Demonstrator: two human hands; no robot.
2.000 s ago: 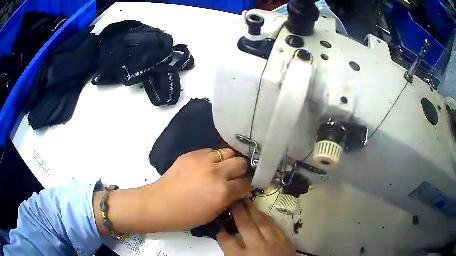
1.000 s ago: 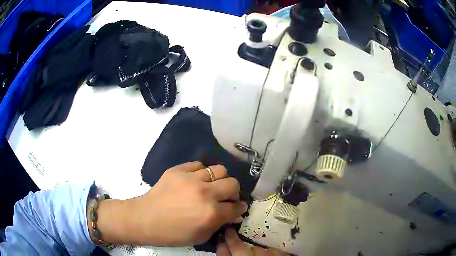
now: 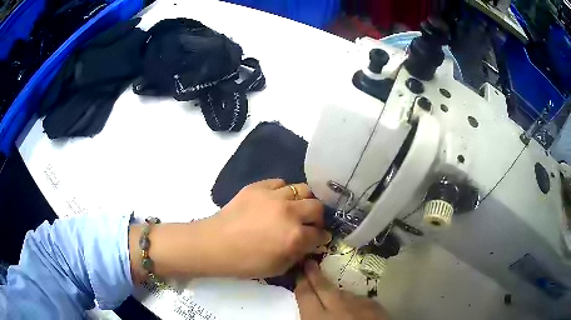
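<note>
A black fabric panel (image 3: 263, 156) with rounded corners lies flat on the white table, partly under the machine head. My left hand (image 3: 269, 231), with a ring and a bracelet, rests on its near edge, fingertips bent and pinching fabric close to the needle area. My right hand (image 3: 335, 300) is cut off by the bottom edge; its fingertips meet the fabric just below the left fingers. The sewing machine (image 3: 369, 125) is off-white. The presser foot and needle are largely hidden by the fingers and the machine head.
Dark panels (image 3: 94, 81) overlap at the upper left. A band pile (image 3: 225, 109) with pale zigzag lines lies beside them. A blue bin (image 3: 56, 59) with black pieces stands at the left table edge. A cream tension dial (image 3: 438, 212) sits on the machine. Ruler marks show near the front edge.
The view has shifted, so table and machine sit farther right. My hands have moved up towards the needle area, and more of my right hand shows than one second ago.
</note>
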